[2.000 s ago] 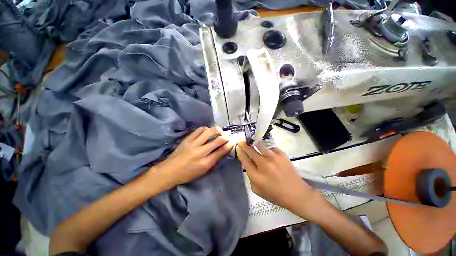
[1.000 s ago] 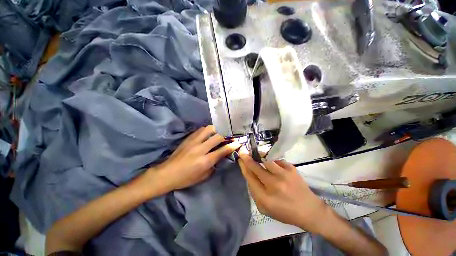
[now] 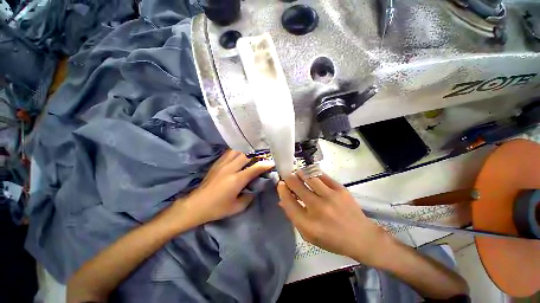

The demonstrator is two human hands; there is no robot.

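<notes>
A large blue-grey garment (image 3: 127,148) lies heaped left of and below the off-white sewing machine (image 3: 379,71). My left hand (image 3: 222,189) lies on the cloth, its fingertips close to the lit presser foot (image 3: 260,157) and pressing the cloth. My right hand (image 3: 325,216) is just right of the needle area, its fingertips together at the cloth edge and the strip. The narrow grey binding strip (image 3: 423,225) runs from the orange reel (image 3: 503,237) to under my right hand. The machine's white guard hides part of the needle area.
A black phone (image 3: 395,144) lies under the machine arm, with a small black tool (image 3: 346,141) beside it. A wooden-handled awl (image 3: 444,198) lies near the reel. A dark tool with a red part (image 3: 476,142) lies behind. More grey cloth (image 3: 71,29) is at the back left.
The camera view has shifted and turned, so the machine head appears further left. Both hands remain by the presser foot; my left thumb now shows spread from the fingers.
</notes>
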